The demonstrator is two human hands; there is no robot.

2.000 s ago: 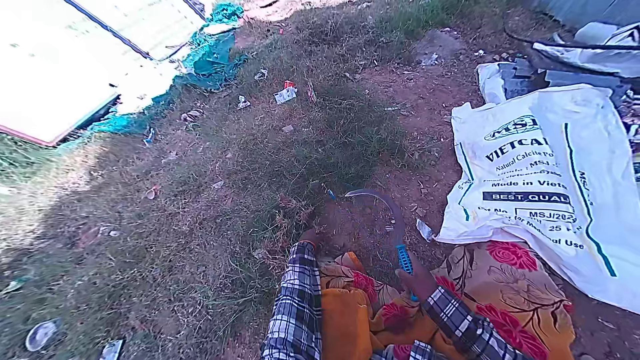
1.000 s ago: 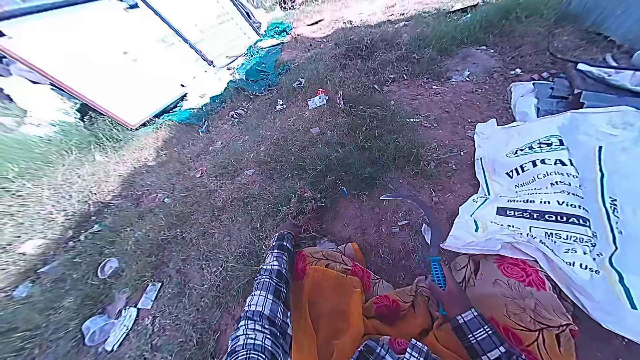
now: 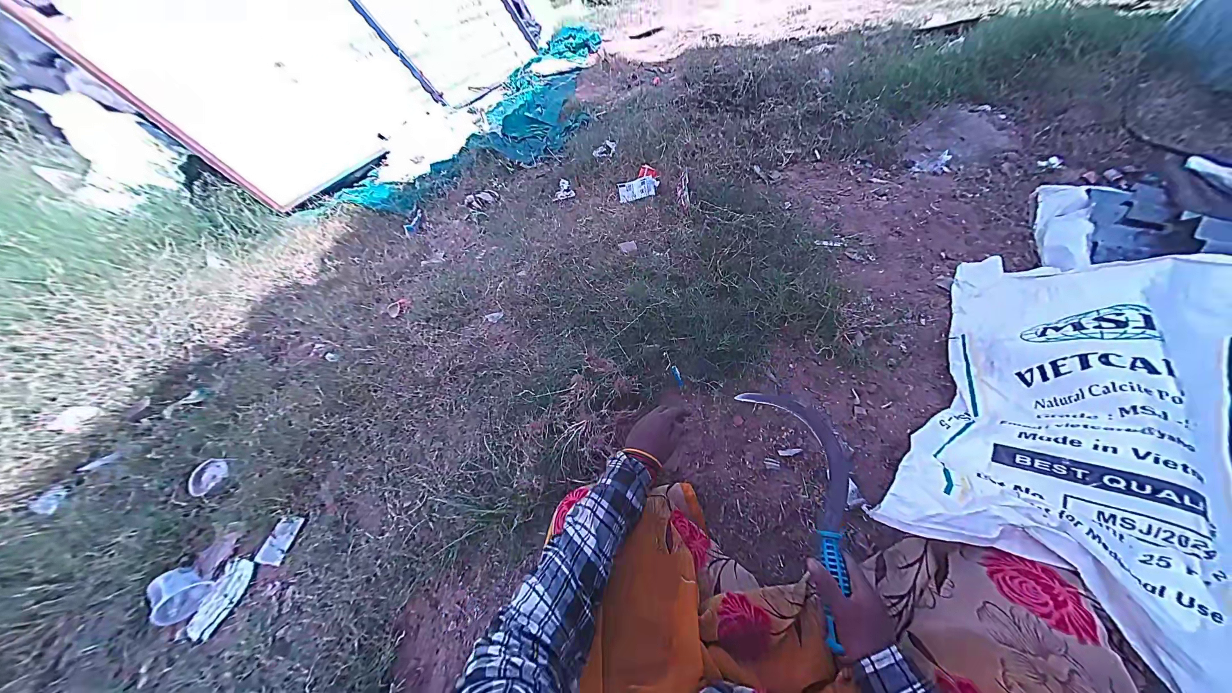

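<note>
My right hand holds a sickle by its blue handle. The curved metal blade points up and bends to the left above bare reddish soil. My left hand is low at the edge of the dry grass, near a small blue object; its fingers are too blurred to tell whether they grip anything. Orange and floral cloth covers my lap between the two arms.
A white woven sack with printing lies at the right, partly against the floral cloth. Clear plastic litter is at lower left, a torn packet farther up. Teal netting runs beside large white panels at upper left.
The view has swung left since the earliest frame. The sickle stays in my right hand, and my left hand remains low by the grass.
</note>
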